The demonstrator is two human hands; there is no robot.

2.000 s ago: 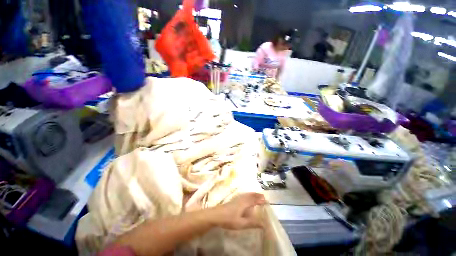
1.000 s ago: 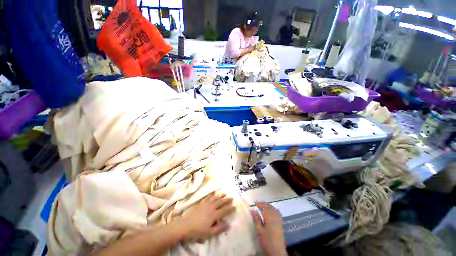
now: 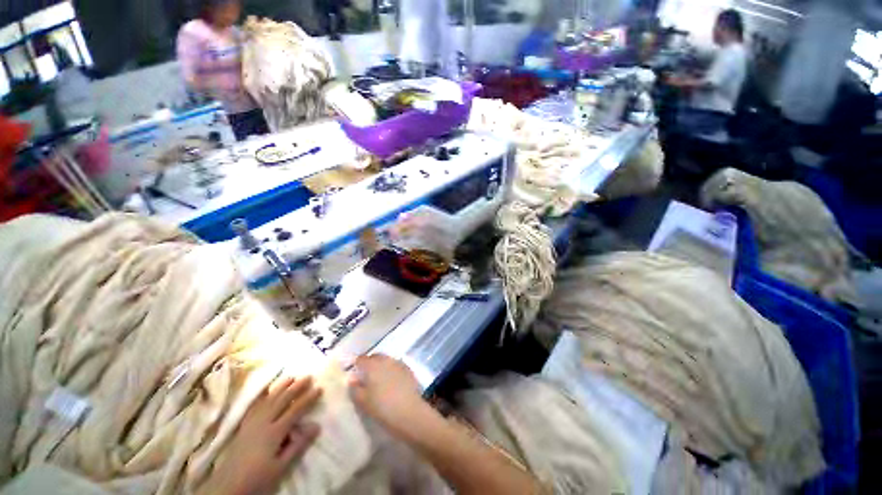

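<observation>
Cream cloth (image 3: 126,319) lies heaped and folded left of the sewing machine (image 3: 387,203) and down to the bottom edge. My left hand (image 3: 266,435) lies on the cloth with its fingers apart. My right hand (image 3: 392,392) is at the cloth's right side, just in front of the presser foot (image 3: 338,324). Its fingertips are bent down on the cloth; whether they pinch it is hidden. A small white label (image 3: 67,406) shows on the heap.
Red-handled scissors (image 3: 423,266) lie on a flat black object beside the machine. A cream cord bundle (image 3: 524,266) hangs at the table edge. More cream cloth (image 3: 687,338) is heaped at right by a blue crate (image 3: 808,338). A purple basket (image 3: 411,128) stands behind. Two people are farther back.
The view has swung right, bringing in the right-hand cloth heap and crate. My right hand, out of clear view at first, came in beside my left. My left hand stays on the cloth.
</observation>
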